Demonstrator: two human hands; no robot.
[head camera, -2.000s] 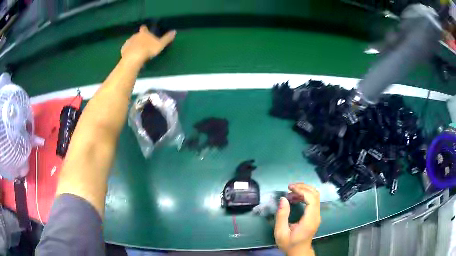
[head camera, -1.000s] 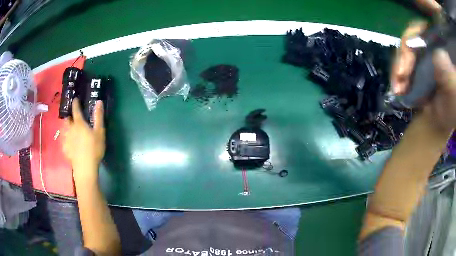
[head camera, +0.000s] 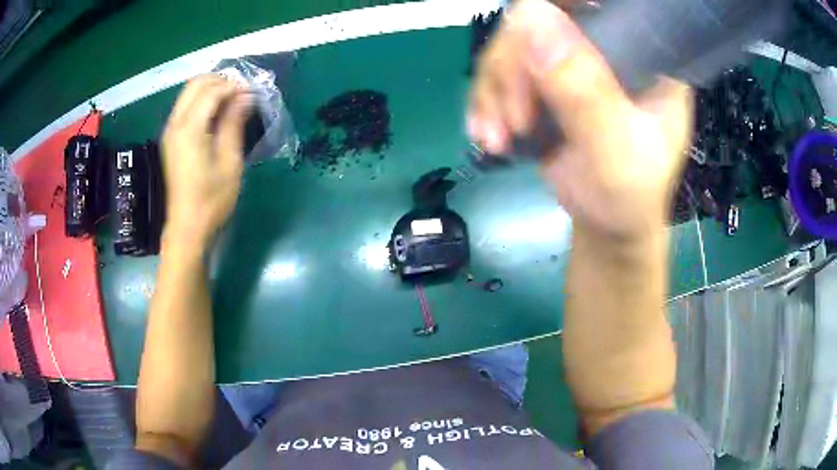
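A black camcorder body (head camera: 429, 248) with a white label (head camera: 427, 227) lies on the green bench, lead wires (head camera: 425, 307) trailing toward me and a small disc (head camera: 493, 285) beside it. A black flap (head camera: 432, 187) sticks out from its far end. My right hand (head camera: 597, 128) is closed around the thick grey electric screwdriver (head camera: 684, 41), blurred and close to the lens, beyond and right of the body. My left hand (head camera: 204, 147) is at the plastic screw bag (head camera: 273, 110), its fingers bent over the bag's left side; whether they hold anything is unclear.
A loose patch of screws (head camera: 356, 124) lies right of the bag. Two black units (head camera: 83, 184) stand at the left, by the red mat (head camera: 69, 317) and a white fan (head camera: 13, 234). A heap of black parts (head camera: 734, 138) and a purple-blue round object (head camera: 820, 188) are at the right.
My left hand has moved from the black units to the screw bag. My right hand has brought the screwdriver inward from the far right. The view has shifted; the camcorder body still lies on the bench.
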